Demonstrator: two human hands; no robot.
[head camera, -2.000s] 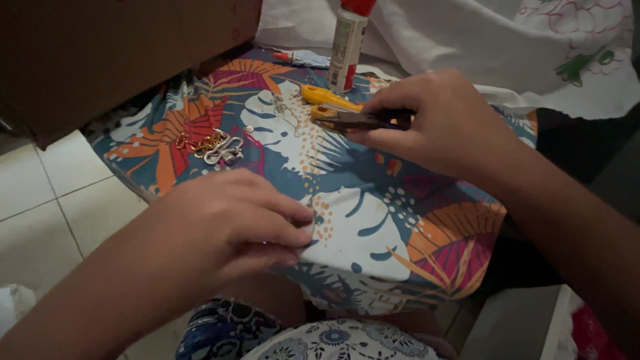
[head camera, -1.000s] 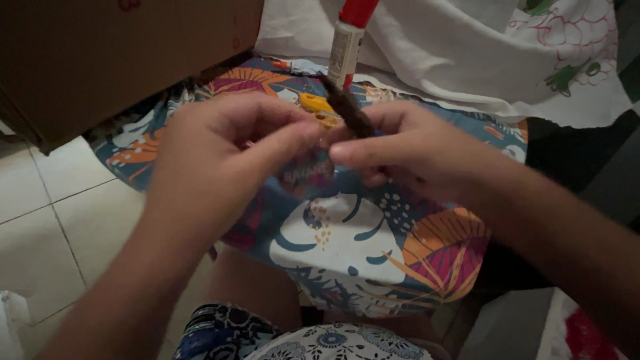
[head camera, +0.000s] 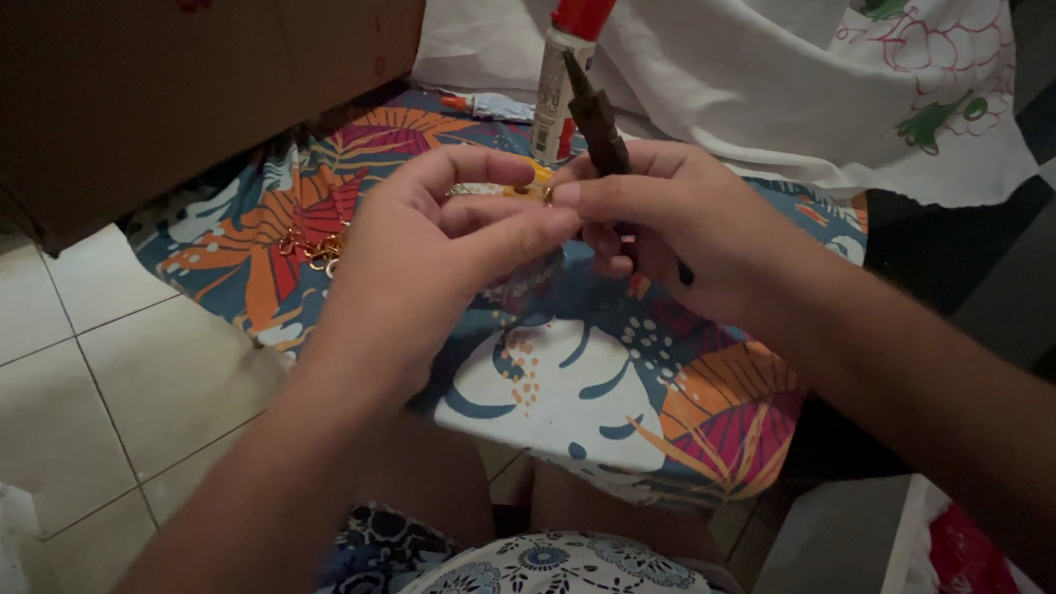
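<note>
My right hand (head camera: 660, 206) holds dark, slim-nosed pliers (head camera: 598, 124) in its palm, their tip pointing up. Its thumb and forefinger pinch a small gold-coloured metal piece (head camera: 549, 193). My left hand (head camera: 462, 223) comes close to that piece, its thumb touching the right fingertips; whether it grips anything is hidden. Behind the fingers, something yellow (head camera: 540, 172) lies on the leaf-patterned cloth (head camera: 569, 396). Left of my left hand is a small heap of gold-coloured chain (head camera: 313, 247), partly covered by the hand.
A red-capped bottle (head camera: 554, 91) stands at the back, beside a crumpled tube with an orange cap (head camera: 495, 106). A cardboard box (head camera: 190, 99) rises at the back left. White fabric with painted flowers (head camera: 792, 99) drapes behind. A white container (head camera: 850, 536) is at the lower right.
My left hand has risen from the cloth to meet my right hand. The pliers, earlier lying low and level in my right hand, now point upward. Since one second ago, both hands have moved little.
</note>
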